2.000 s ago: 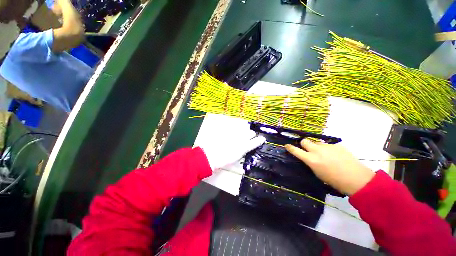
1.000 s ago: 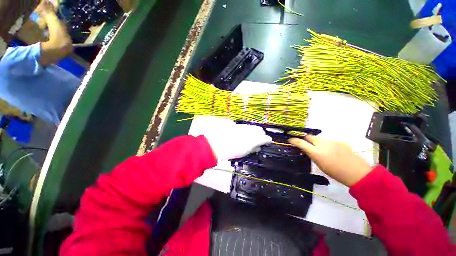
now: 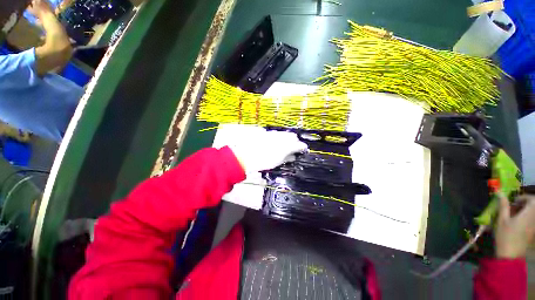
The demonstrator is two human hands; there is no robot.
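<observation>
The black plastic housing (image 3: pixel 311 202) lies on the white sheet (image 3: pixel 390 176). One thin yellow-green wire (image 3: pixel 328 153) lies along its upper part and another wire (image 3: pixel 320 197) crosses lower down and overhangs to the right. My left hand (image 3: pixel 267 151), in a white glove, presses on the upper left of the housing at the upper wire's left end; its fingertips hide that end. My bare right hand (image 3: pixel 515 225) is at the far right, around the handle of the lime-green glue gun (image 3: pixel 504 173), whose nozzle end is at the black holder (image 3: pixel 451 130).
A tied wire bundle (image 3: pixel 287 111) and a looser heap (image 3: pixel 410 70) lie behind the housing. Spare black housings (image 3: pixel 270 64) stand near the belt's rusty rail (image 3: pixel 196 88). A white roll (image 3: pixel 487 35) is at the far right. A person in blue (image 3: pixel 35 88) is across the belt.
My right hand has left the housing and moved right to the glue gun. My left hand stays on the housing. The whole view has shifted somewhat.
</observation>
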